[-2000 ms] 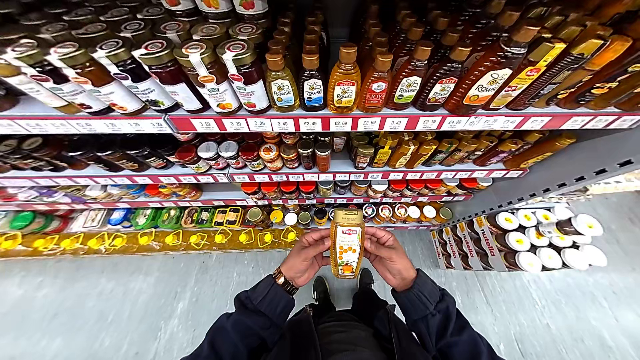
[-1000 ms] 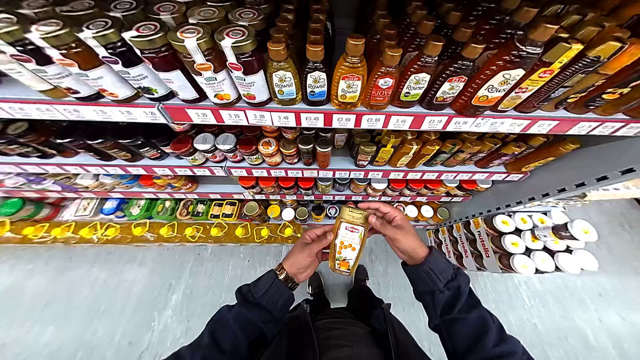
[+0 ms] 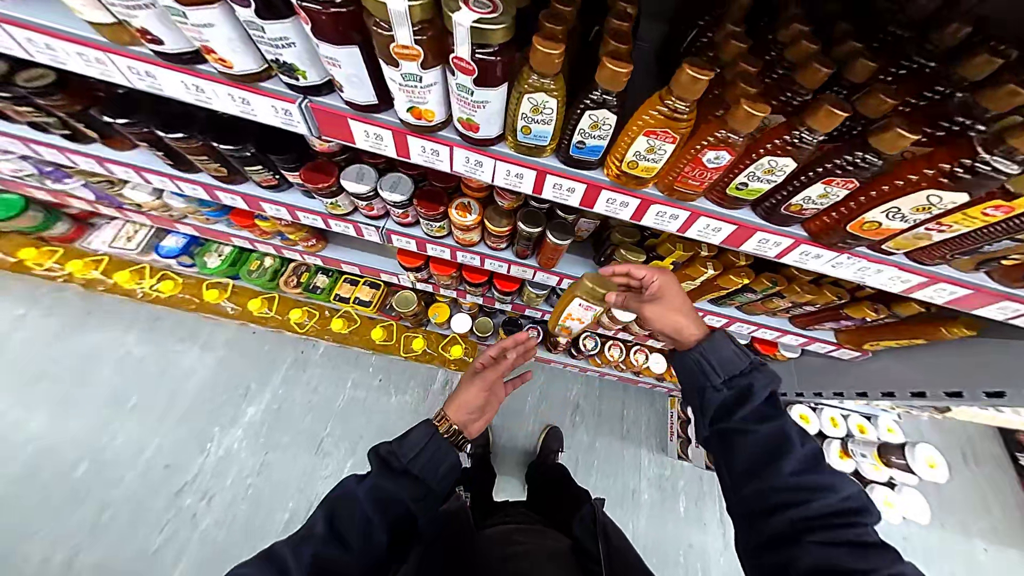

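My right hand (image 3: 652,300) grips a honey bottle (image 3: 578,314) by its gold cap, with fingers and thumb around the top. The bottle is tilted, its cap end toward the upper right and its amber body in front of the lower shelves. Left of the bottle and apart from it is my left hand (image 3: 490,386), palm turned toward it, fingers apart and holding nothing. A metal watch (image 3: 451,430) is on the left wrist.
Rowse honey bottles (image 3: 652,140) and jam jars (image 3: 480,72) fill the upper shelf, above a price rail (image 3: 564,190). Small jars (image 3: 432,212) line the shelves below. Yellow-capped oil bottles (image 3: 304,318) stand at floor level. Jars with white lids (image 3: 860,426) stand at the lower right.
Both hands were on the honey bottle in the earlier frames. My left hand has let go, and my right hand has moved the bottle toward the shelves. The view has shifted.
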